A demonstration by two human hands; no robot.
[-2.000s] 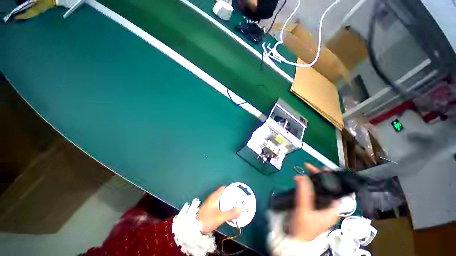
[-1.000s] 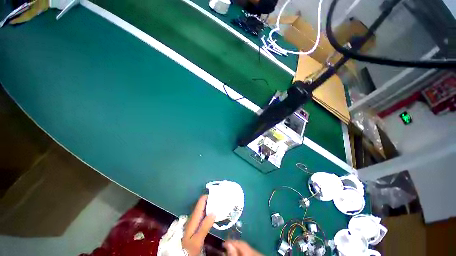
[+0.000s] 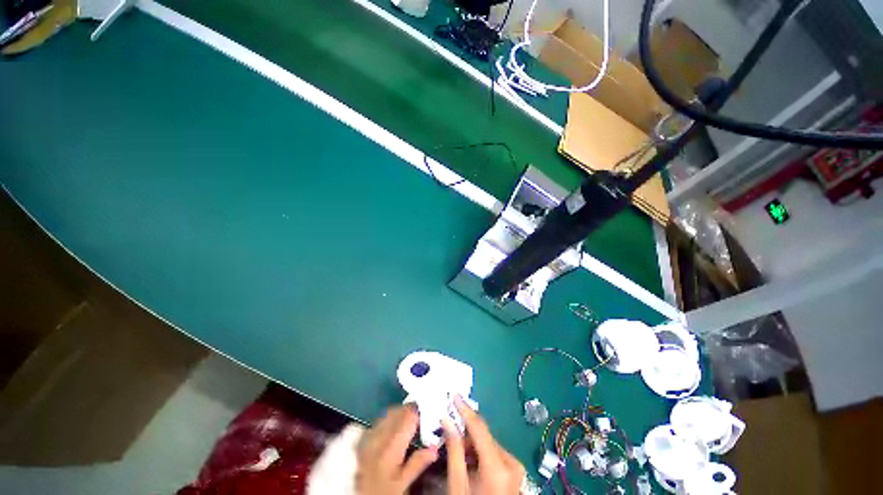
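Note:
A white plastic housing (image 3: 441, 375) with a dark round hole is at the lower middle, close to the bench's front edge. My left hand (image 3: 389, 454) holds its lower left side. My right hand (image 3: 476, 452) has its fingertips on its lower right part, nearly touching my left hand. What lies under the fingers is hidden. The black electric screwdriver (image 3: 562, 237) hangs tilted over the grey screw feeder (image 3: 494, 302), with nobody holding it. Small motors with thin coloured leads (image 3: 583, 447) lie tangled right of my hands.
Several white housings (image 3: 668, 372) are piled at the right. A black cable (image 3: 736, 121) loops at the upper right. Brown cardboard sheets (image 3: 610, 145) lie across the centre strip. White cables (image 3: 528, 82) hang opposite. A yellowish glove or sleeve (image 3: 39, 31) shows at the far upper left.
The screwdriver was let go and now hangs over the feeder. The housing has been turned over, so its dark hole shows. My right hand has come from the right side to the housing.

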